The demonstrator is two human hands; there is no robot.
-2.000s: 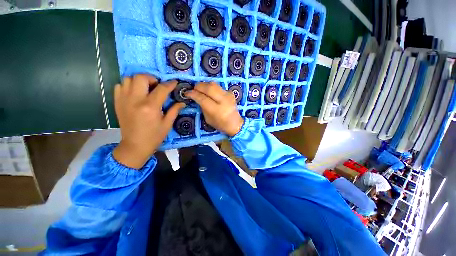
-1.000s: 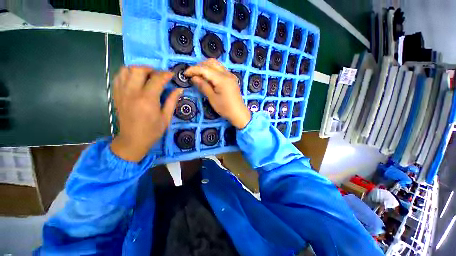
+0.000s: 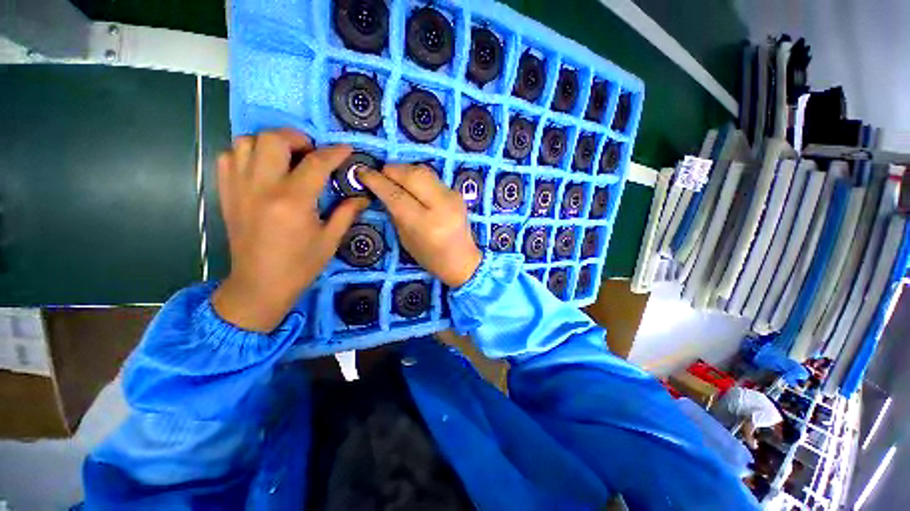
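A bright-blue foam divider tray (image 3: 274,80) lies in front of me, with one round black component per cell in the visible cells. My left hand (image 3: 274,215) has thumb and fingertips around the left side of one black component (image 3: 351,178) in the left column. My right hand (image 3: 424,215) has its fingertips on the same component's right side and pale centre. The component sits at its cell; whether it is lifted is hidden by my fingers. My right hand covers the cells just right of it. Another component (image 3: 361,244) lies in the cell below.
The tray is on a dark-green surface (image 3: 95,180) with a pale metal strip (image 3: 165,50). Upright grey, white and blue boards (image 3: 748,230) stand at right, one with a white code label. Cardboard boxes (image 3: 105,364), red bins and a white rack show lower down.
Against one second ago, the tray and the component under my fingers appear slightly lower in the view. Compared with two seconds ago, my hands are at a component one row further up.
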